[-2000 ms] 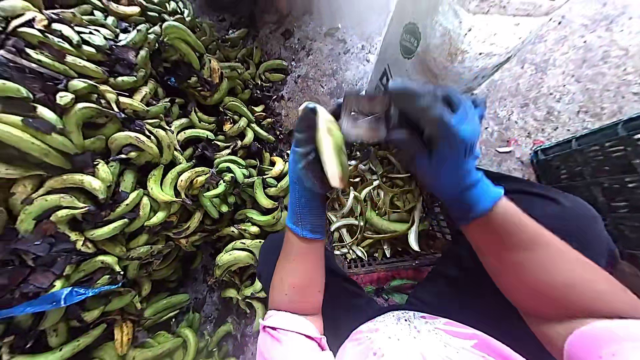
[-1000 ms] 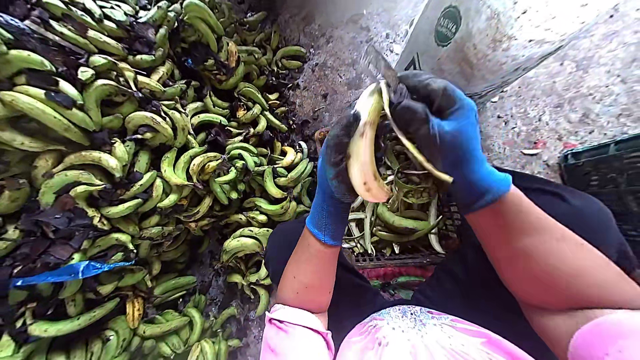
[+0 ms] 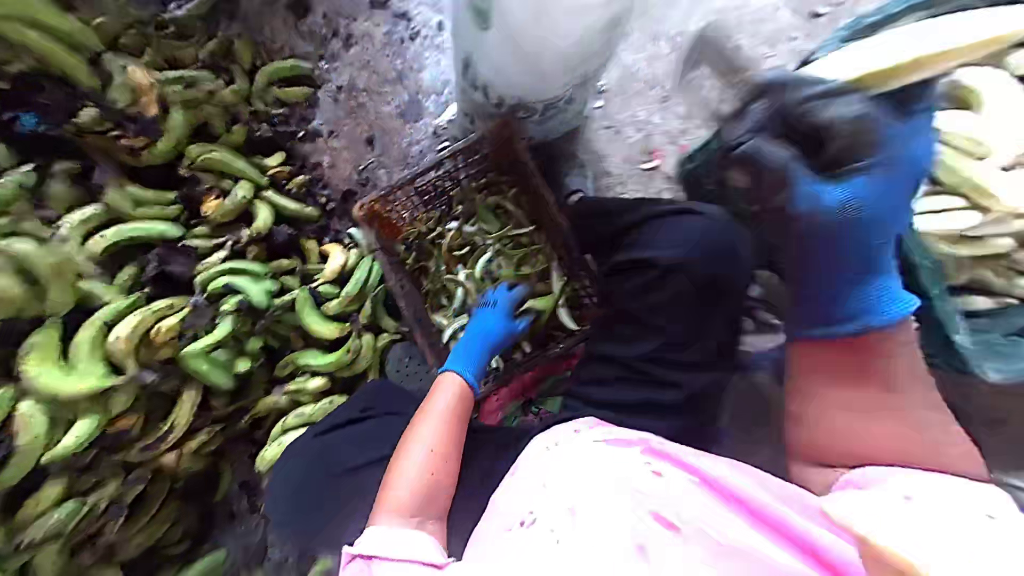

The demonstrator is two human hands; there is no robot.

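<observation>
My right hand (image 3: 832, 184), in a blue and black glove, is raised at the upper right. It is closed around a blurred blade (image 3: 712, 60), and a peeled plantain (image 3: 920, 48) lies against its fingers. Beyond it, many peeled plantains (image 3: 968, 200) lie in a container lined with dark green plastic. My left hand (image 3: 496, 320), gloved in blue, is at the lower part of a brown plastic crate (image 3: 416, 304) with strips of green peel (image 3: 488, 232) inside. Its fingers are over the peels; whether they grip any cannot be told.
A large heap of green plantains (image 3: 232, 280) covers the floor on the left. A whitish container (image 3: 536, 56) stands just behind the crate. My dark-trousered knees are on both sides of the crate.
My right hand has moved far right, over to the peeled plantains. My left hand no longer holds the plantain and is down over the peels. The view has swung right.
</observation>
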